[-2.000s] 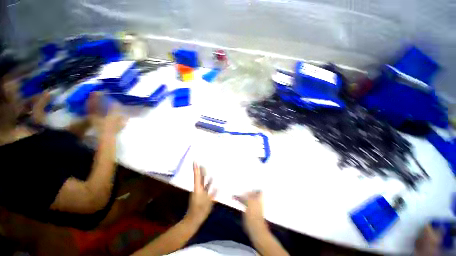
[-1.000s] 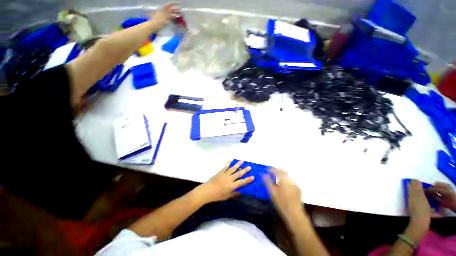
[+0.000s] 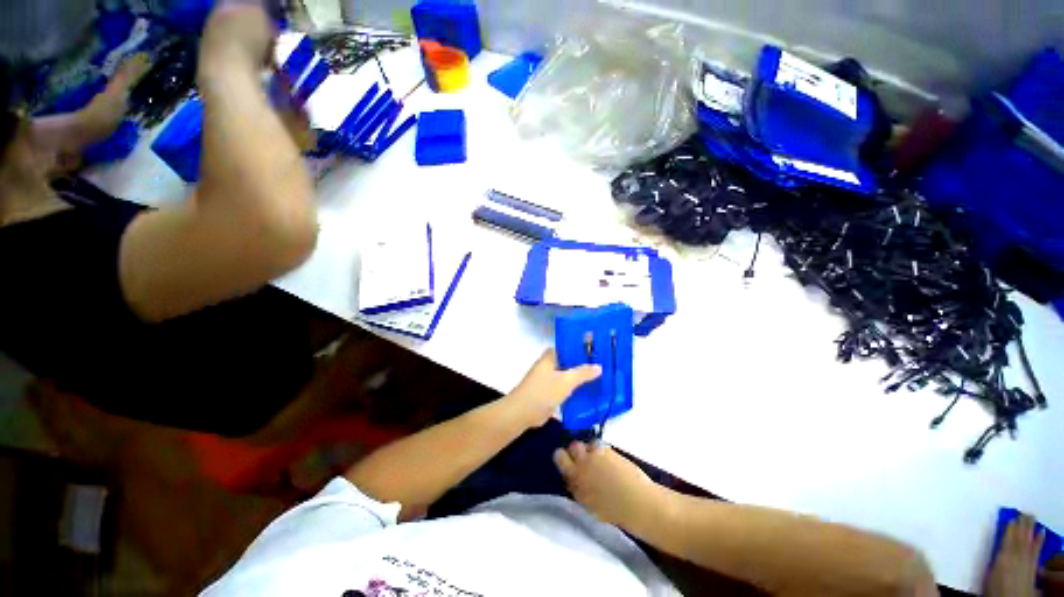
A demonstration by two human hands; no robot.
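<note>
My left hand (image 3: 551, 387) holds a blue blister tray (image 3: 622, 385) upright above the table's front edge, thumb across its face. A short black cable (image 3: 613, 350) shows in the tray, with connector ends in its recesses and a part hanging from the lower edge. My right hand (image 3: 595, 471) is just below the tray, its fingers closed on the hanging part of the cable. A stack of printed card sleeves (image 3: 599, 275) with blue edges lies directly behind the tray.
Black cable pile (image 3: 910, 292) at right, blue tray stacks (image 3: 805, 105) behind it. Clear plastic bag (image 3: 613, 93) at rear. Dark flat bar (image 3: 515, 223) behind the sleeves, white cards (image 3: 397, 271) to the left. A person in black sits at left; another person's hand (image 3: 1017, 560) at lower right.
The tray, flat under both hands a second ago, is now raised in my left hand with a cable in it. My right hand has moved down to the cable. The neighbour's arm has drawn back left.
</note>
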